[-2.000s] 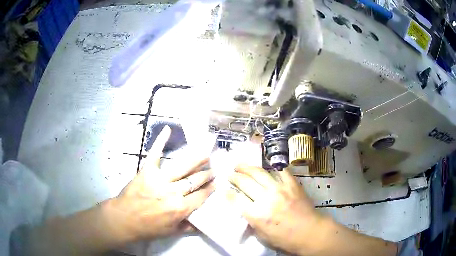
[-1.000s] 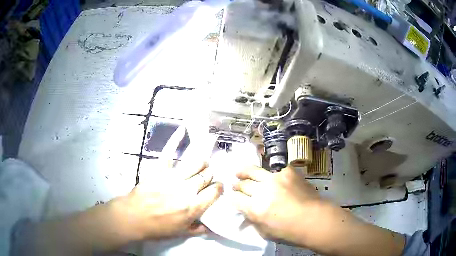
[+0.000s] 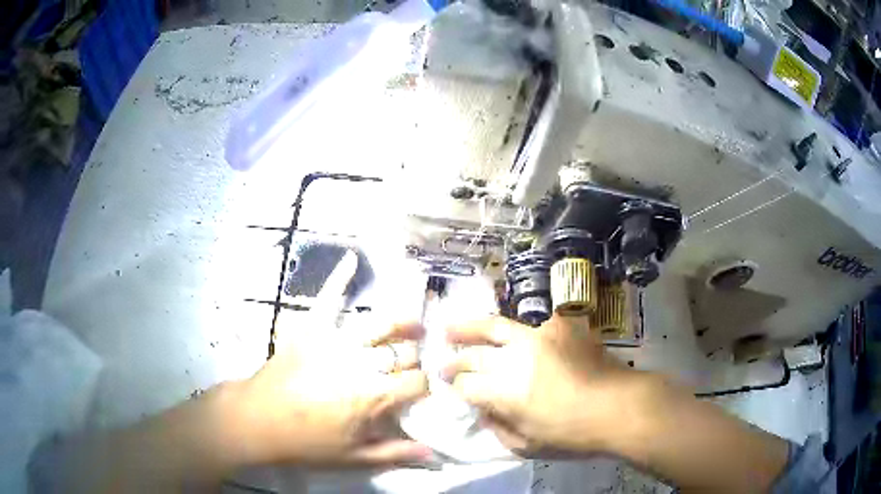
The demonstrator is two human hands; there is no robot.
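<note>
A bright white fabric piece [image 3: 446,422] lies under the presser foot area [image 3: 440,282] of the cream sewing machine [image 3: 676,145] and runs down between my hands; glare hides its edges. My left hand [image 3: 333,391] presses on its left side, thumb or index finger stretched up over the dark oval patch [image 3: 328,270]. My right hand [image 3: 531,376] holds its right side, fingertips just below the foot and beside the black and brass-yellow tension knobs [image 3: 572,285]. The fingertips of both hands nearly meet.
The translucent lamp [image 3: 290,96] glares over the worn white table [image 3: 126,212]. White fabric [image 3: 43,386] lies at the left edge. A blue crate [image 3: 114,48] stands at the upper left. Threads run across the machine head on the right.
The fabric between my hands has shifted and bunched, with less of it showing flat. My fingertips have come closer together. The whole view has shifted slightly.
</note>
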